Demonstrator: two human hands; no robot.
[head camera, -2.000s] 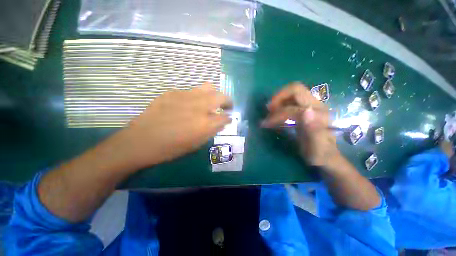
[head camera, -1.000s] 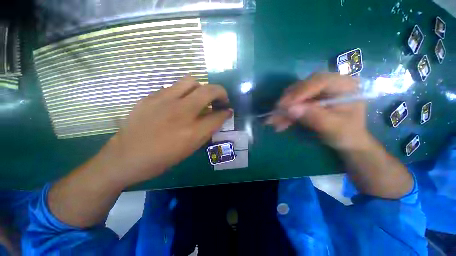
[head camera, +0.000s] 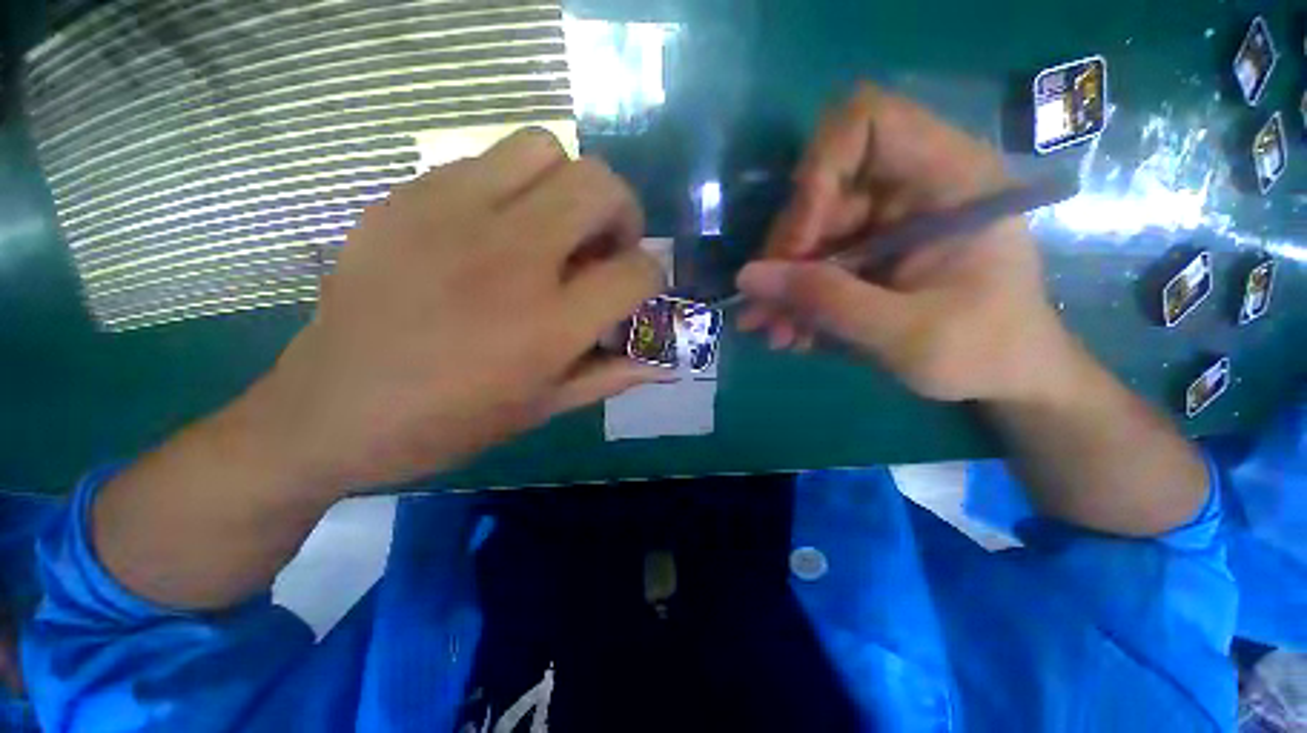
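Observation:
My left hand (head camera: 473, 301) holds a watch housing (head camera: 674, 332) by its left side, over or just above the pale card (head camera: 659, 411). The housing has a pale metallic rim with dark, gold and white inside. My right hand (head camera: 903, 258) grips the tweezers (head camera: 958, 225), a dark pen-length tool slanting down to the left. Their thin tip is at the housing's upper right edge; whether it touches is unclear. No adhesive piece can be made out at the tip. The striped adhesive sheet (head camera: 244, 143) lies beyond my left hand.
Several more housings lie on the green bench at the right, the nearest (head camera: 1071, 103) beyond my right hand. A bright pale patch (head camera: 624, 72) is right of the striped sheet. Another person's blue sleeve (head camera: 1269, 487) shows at the right edge.
The housing has gone from lying on the card to being held in my left hand. The tweezers have come to its edge. The view has shifted, and a pale patch now shows on the striped sheet.

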